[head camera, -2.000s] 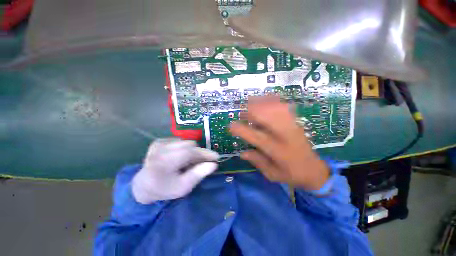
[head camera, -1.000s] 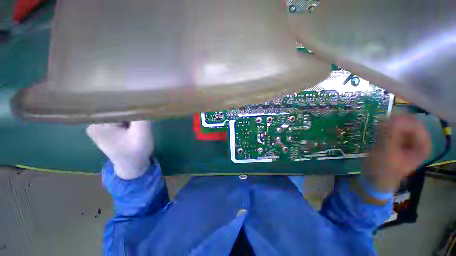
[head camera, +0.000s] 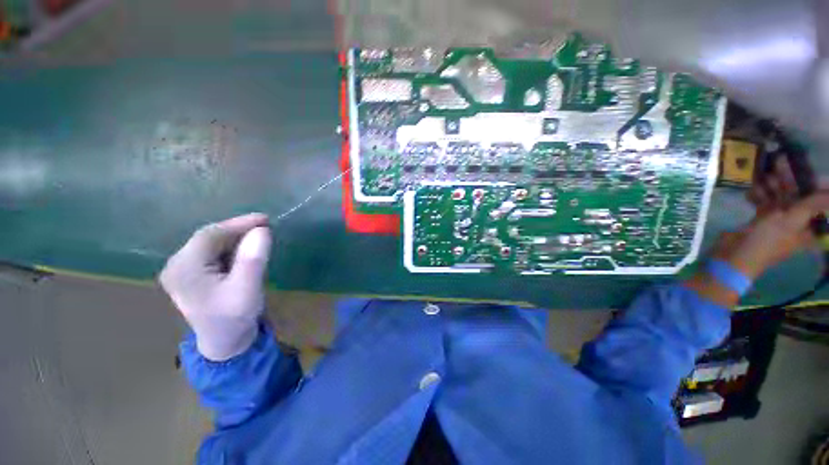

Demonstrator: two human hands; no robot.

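A large green printed circuit board (head camera: 545,168) with a white border and silvery areas lies on a red tray (head camera: 374,222) that shows along its left side. My left hand (head camera: 221,272), in a white glove, is left of the board with thumb and forefinger closed on a thin solder wire (head camera: 314,192) that runs up to the board's left edge. My right hand (head camera: 780,222), bare with a pale blue wrist band, is right of the board at the dark soldering iron (head camera: 794,173) beside the sponge. Its fingers are blurred and seem to be around the iron's handle.
Translucent extraction hoods (head camera: 773,45) hang over the top of the view and cover the board's far edge. A yellow sponge (head camera: 741,163) is right of the board. The green mat (head camera: 182,154) has a yellow front edge. A black box (head camera: 727,372) stands below at right.
My right hand has moved from the board's middle out to the sponge at right. My left hand moved left, and its wire now shows. The view has shifted, uncovering more of the board.
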